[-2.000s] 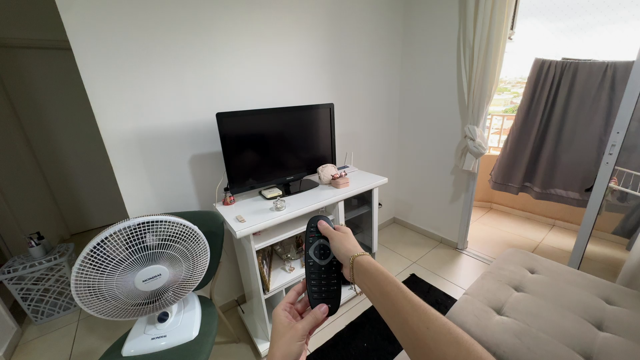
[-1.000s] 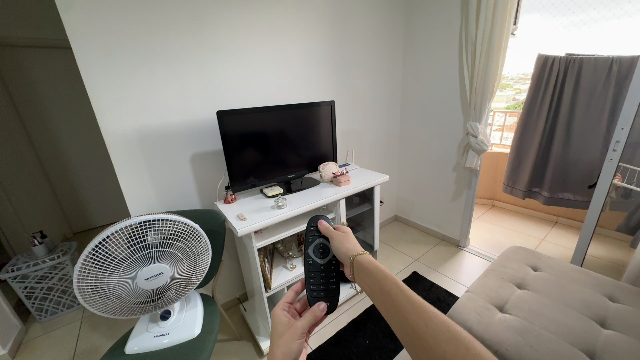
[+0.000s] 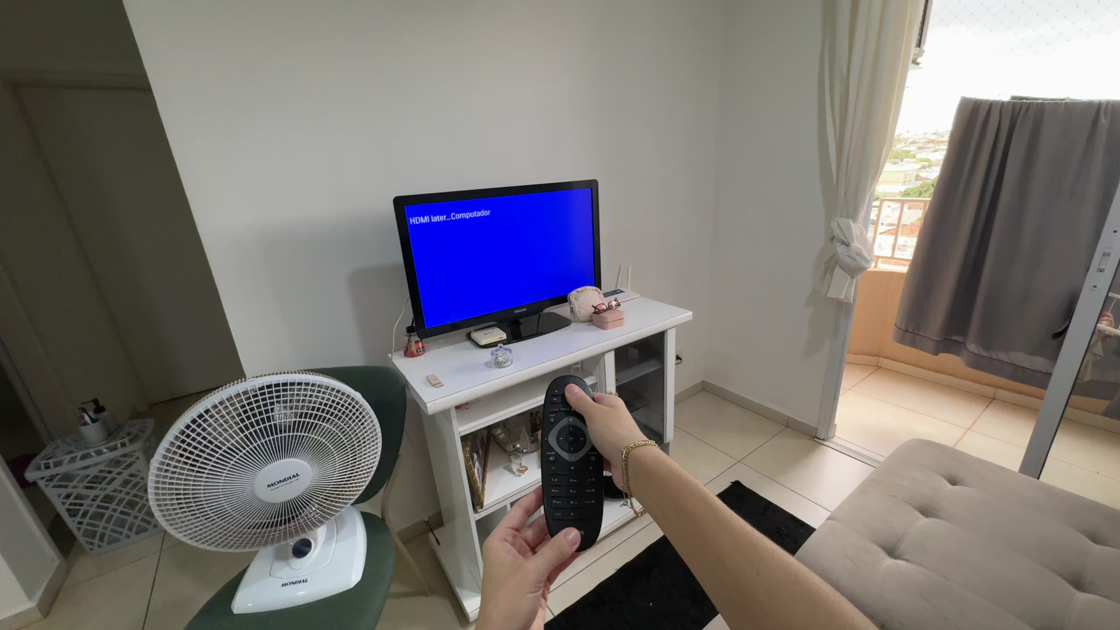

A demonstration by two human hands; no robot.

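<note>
Both of my hands hold a black remote control (image 3: 572, 464) upright in front of the white TV stand. My left hand (image 3: 523, 560) grips its lower end, the thumb on its face near the bottom. My right hand (image 3: 608, 429), with a gold bracelet at the wrist, holds the upper right side, its thumb on the buttons near the top. Beyond them the flat-screen television (image 3: 507, 262) shows a bright blue screen with a line of white writing. It stands on the white TV stand (image 3: 560, 350).
A white Mondial table fan (image 3: 267, 464) sits on a green chair (image 3: 385, 560) at the left, beside a plastic basket (image 3: 96, 490). A tufted beige ottoman or seat (image 3: 971, 534) is at the right, near a black rug (image 3: 674, 569). A tied curtain (image 3: 853, 175) hangs by the balcony opening.
The television screen has turned from black to bright blue with white writing. Both hands stay on the remote control in much the same place.
</note>
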